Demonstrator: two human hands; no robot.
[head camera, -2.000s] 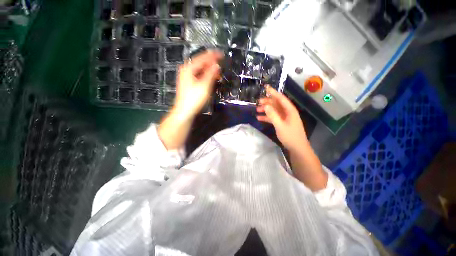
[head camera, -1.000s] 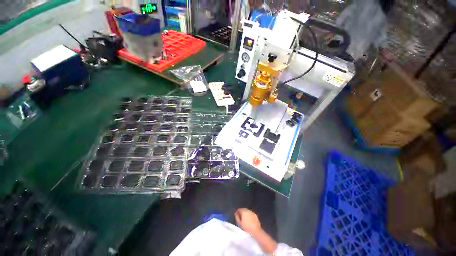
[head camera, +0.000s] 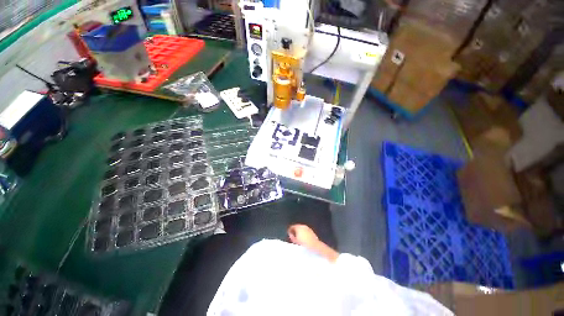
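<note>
My right hand is low in the picture, in front of the bench edge, partly hidden by the white sleeve; whether it holds anything cannot be seen. My left hand is not in view. The large blister tray with black square housings lies on the green mat at left. The small-parts blister tray with dark round parts lies between it and the white press machine. Black fixture blocks sit on the machine bed below the brass-coloured head.
An empty blister tray lies behind the small one. A red-orange knob is on the machine front. A blue pallet and cardboard boxes are at right. A red tray with a bin is at the back left. More dark trays lie lower left.
The view has lifted, then swung right. Both hands were over the trays; the right one has drawn back to the body and the left has left the picture.
</note>
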